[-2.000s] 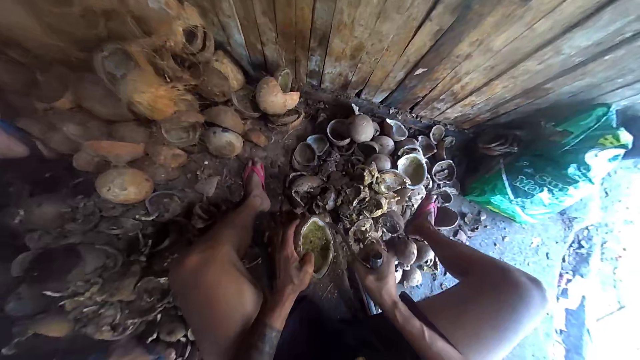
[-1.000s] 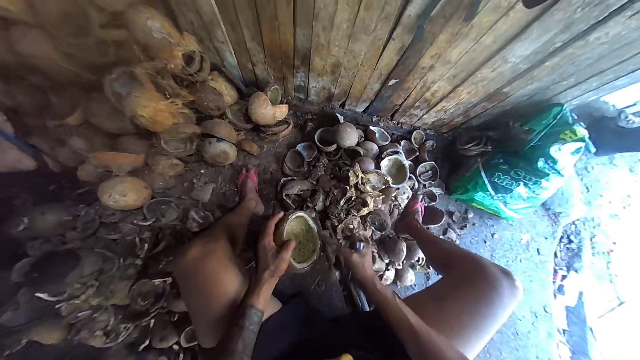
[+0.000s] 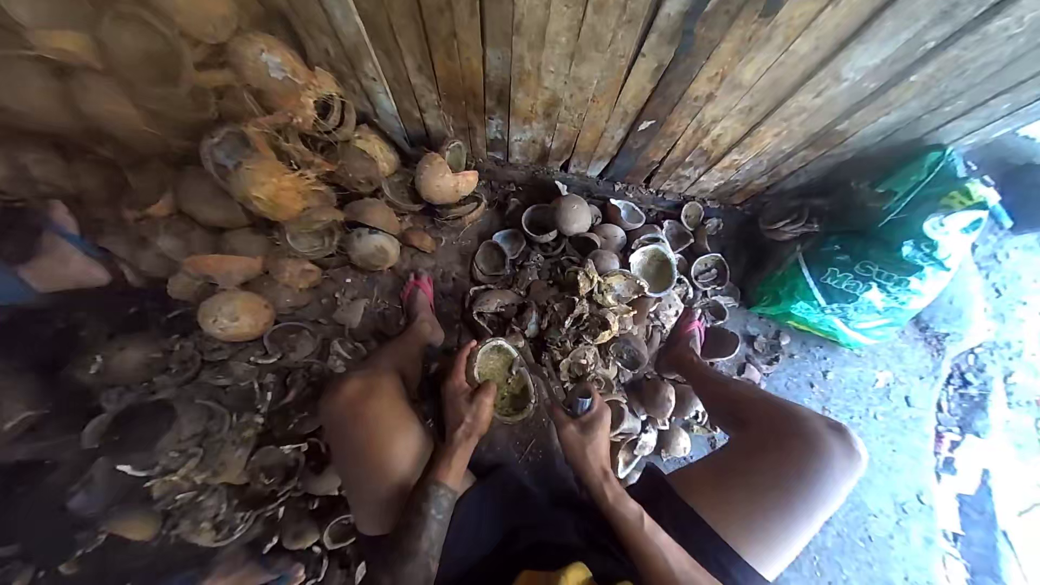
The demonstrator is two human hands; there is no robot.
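Observation:
My left hand [image 3: 469,398] grips a coconut shell half [image 3: 504,380] by its left rim, its hollow facing up with greenish-yellow matter inside. Just right of it, my right hand [image 3: 583,422] is closed around the handle of a tool [image 3: 578,401]; a metal-looking end shows above the fist. The tool's narrow working part points toward the shell's right rim, and whether it touches is unclear. Beyond both hands lies a heap of shell halves [image 3: 652,270] and dry, peeled coconut pieces [image 3: 605,309].
Whole and broken coconuts [image 3: 236,315] are piled at the left, with another person's foot [image 3: 61,252] among them. A plank wall [image 3: 552,81] stands ahead. A green plastic sack [image 3: 877,268] sits at the right. My sandalled feet [image 3: 418,301] flank the heap of shells.
The coconut shell half in my left hand has changed its tilt. My right hand stays closed on the tool beside it. The view has shifted somewhat.

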